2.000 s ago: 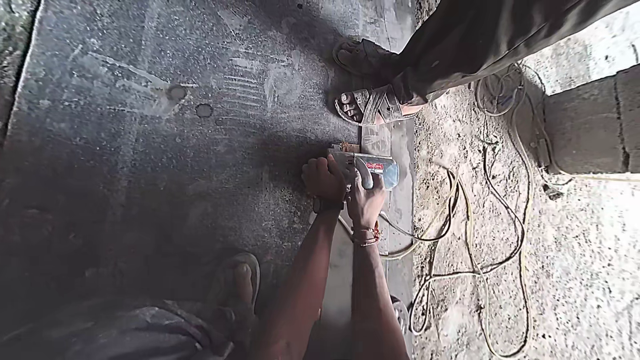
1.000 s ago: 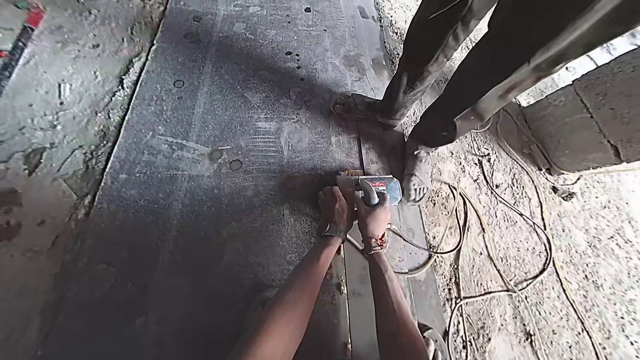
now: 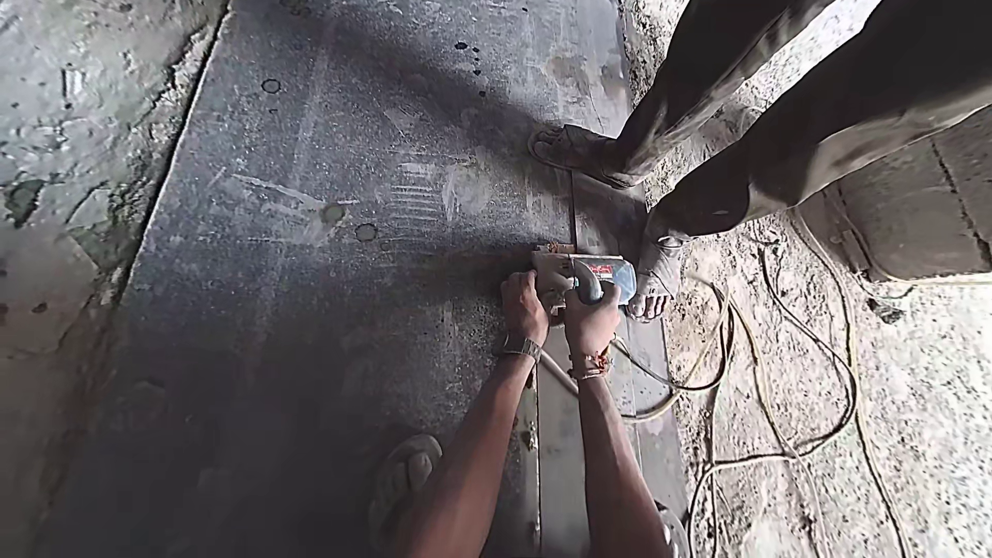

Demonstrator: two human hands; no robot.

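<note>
A handheld power saw (image 3: 620, 273) with a blue motor housing rests on a large dark stone slab (image 3: 310, 310) near its right edge. My right hand (image 3: 593, 322) is closed around its handle. At the saw's left side, my left hand (image 3: 525, 308) is against the base; its fingertips are partly hidden, and I cannot tell how firmly it grips. A straight cut line (image 3: 573, 209) runs up the slab above the saw, and a gap continues below it beside a lighter strip (image 3: 559, 449). The blade is hidden.
Another person's sandalled foot (image 3: 657, 275) is close to the saw's right end, the other foot (image 3: 581, 151) on the slab above. Looped cables (image 3: 775, 457) lie on rough ground at right, near a concrete block (image 3: 914, 209). My own foot (image 3: 407, 473) is at lower left.
The other person's nearer foot has shifted right, off the cut line. The saw has moved slightly down along the line with both my hands on it. The view has shifted.
</note>
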